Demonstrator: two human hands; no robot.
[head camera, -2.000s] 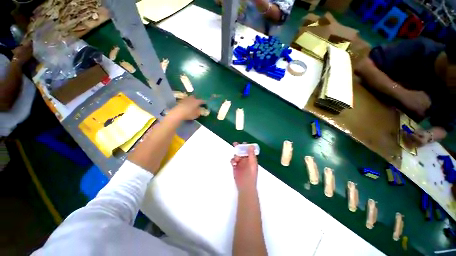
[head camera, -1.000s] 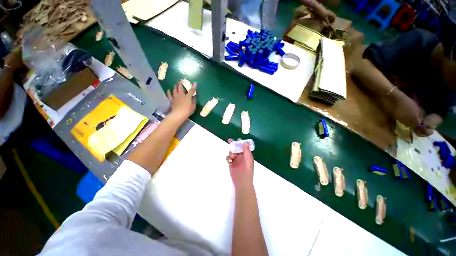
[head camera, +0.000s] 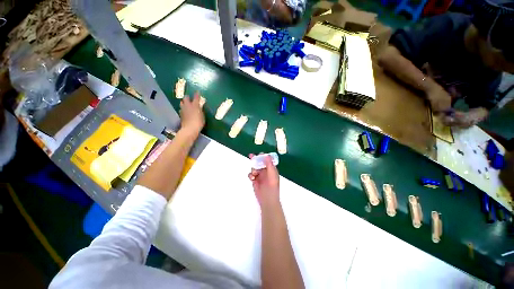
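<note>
My left hand (head camera: 193, 114) is bare and reaches over the near edge of the green conveyor belt (head camera: 315, 135). Its fingertips are at a small tan part (head camera: 202, 101), partly hidden by the hand; whether they grip it is unclear. My right hand (head camera: 266, 182) is shut on a small clear-white squeeze bottle (head camera: 265, 161), held near the belt's near edge. Its tip is too blurred to make out. Several tan parts (head camera: 261, 132) lie spaced between my hands, and more tan parts (head camera: 390, 200) lie further right.
A grey post (head camera: 127, 62) stands left of my left hand. Grey packaging (head camera: 67, 163) with yellow paper (head camera: 121, 155) lies at left. A white board (head camera: 225, 226) lies nearest me. Across the belt are a blue pile (head camera: 270, 52), a tape roll (head camera: 311, 62) and a person's arms (head camera: 417, 79).
My left hand has left one tan part, which now lies in the row on the belt, and is at another further left. My right hand still holds the bottle. The view has shifted slightly.
</note>
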